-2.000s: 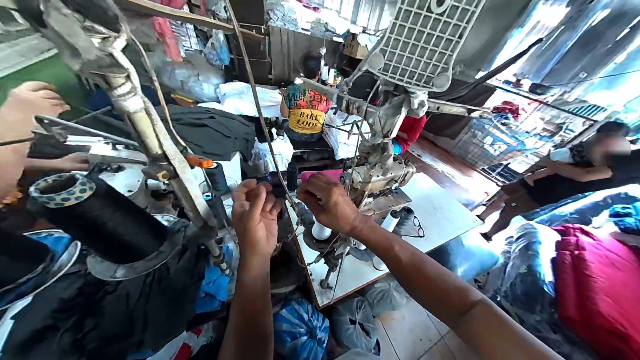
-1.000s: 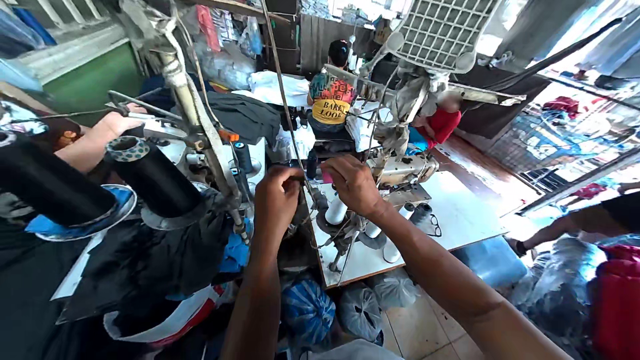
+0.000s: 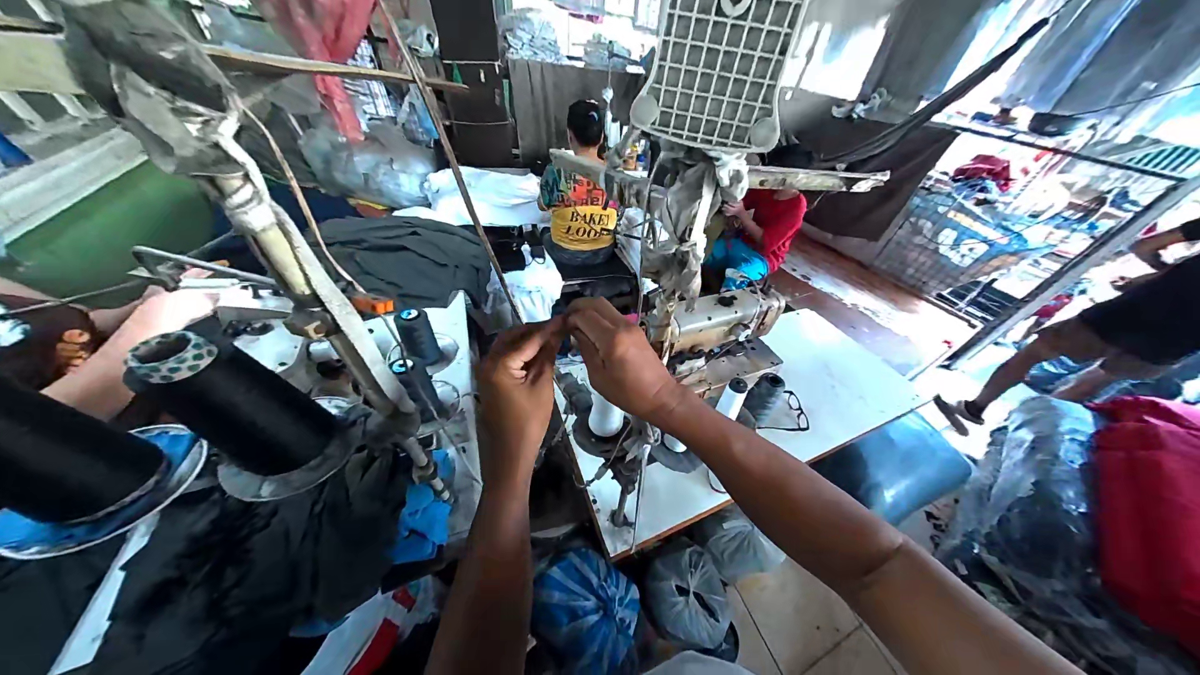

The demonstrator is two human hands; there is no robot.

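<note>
My left hand [image 3: 517, 375] and my right hand [image 3: 614, 356] meet at mid-view with their fingertips pinched together. Anything between the fingers is too small to tell. A thin slanting rod [image 3: 459, 178] comes down to my fingers. Just below my right hand, a white thread cone [image 3: 605, 414] stands on the white sewing table [image 3: 834, 375]. Beyond that hand sits an industrial sewing machine [image 3: 717, 323], with a dark thread spool [image 3: 765, 396] and eyeglasses [image 3: 792, 412] in front of it.
Large black thread cones [image 3: 230, 403] stand at left on a stand with a metal post [image 3: 309, 281]. A co-worker's arm [image 3: 141, 342] is behind them. Two people sit farther back; another walks at right. Tied plastic bags [image 3: 586, 600] lie below, and a blue stool [image 3: 891, 469] adjoins the table.
My hands have come up from beside the rod, and their fingertips now meet. The person at right, seated-looking earlier, now shows with legs in stride. The view has shifted somewhat.
</note>
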